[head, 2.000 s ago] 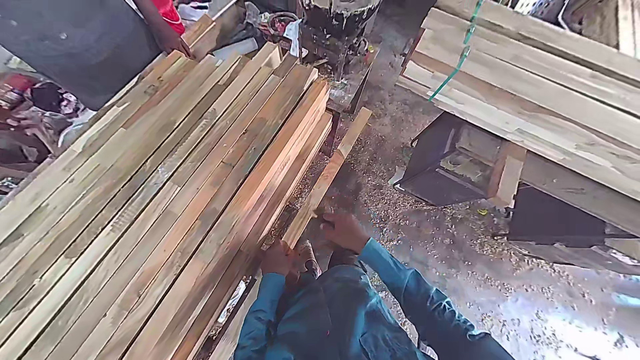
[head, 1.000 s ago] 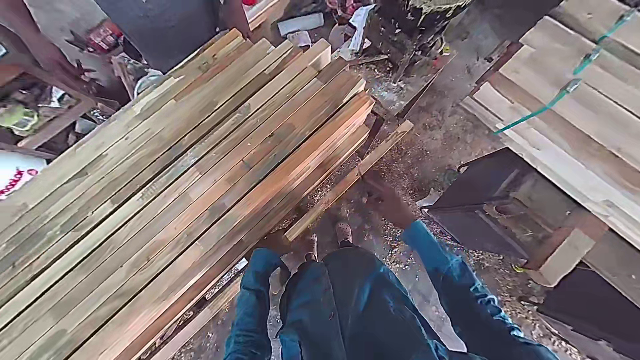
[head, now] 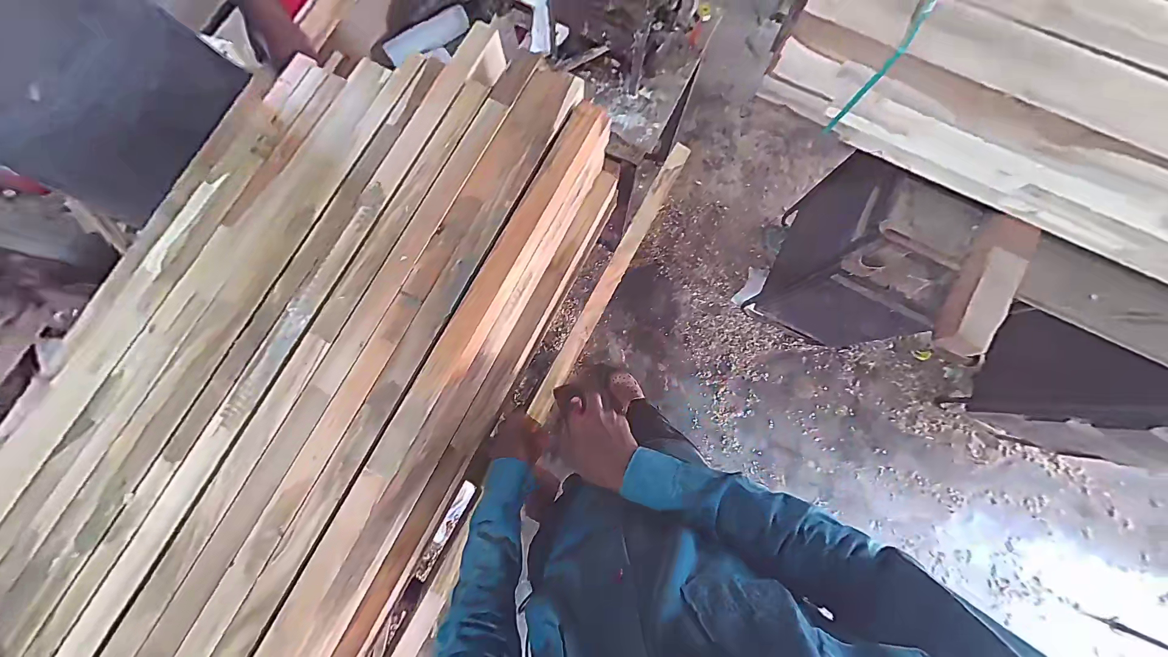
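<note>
A narrow wooden strip (head: 607,278) slants up and away from my hands, alongside the right edge of a large stack of wooden boards (head: 365,310). My left hand (head: 520,438) is closed around the near end of this strip, close to the stack. Just to the right, my right hand (head: 595,433) has its fingers bent near the same end; a small dark thing shows at its fingertips, too blurred to name. Whether the right hand grips the strip is not plain.
A second stack of boards (head: 1031,109) with a green strap (head: 881,68) lies at the upper right, above dark box-like supports (head: 830,265). Shavings litter the floor (head: 730,365). Another person's arm (head: 274,32) and dark clothing (head: 109,100) show at the upper left.
My right hand was farther up along the strip one second ago and is now close beside my left hand. The view has shifted.
</note>
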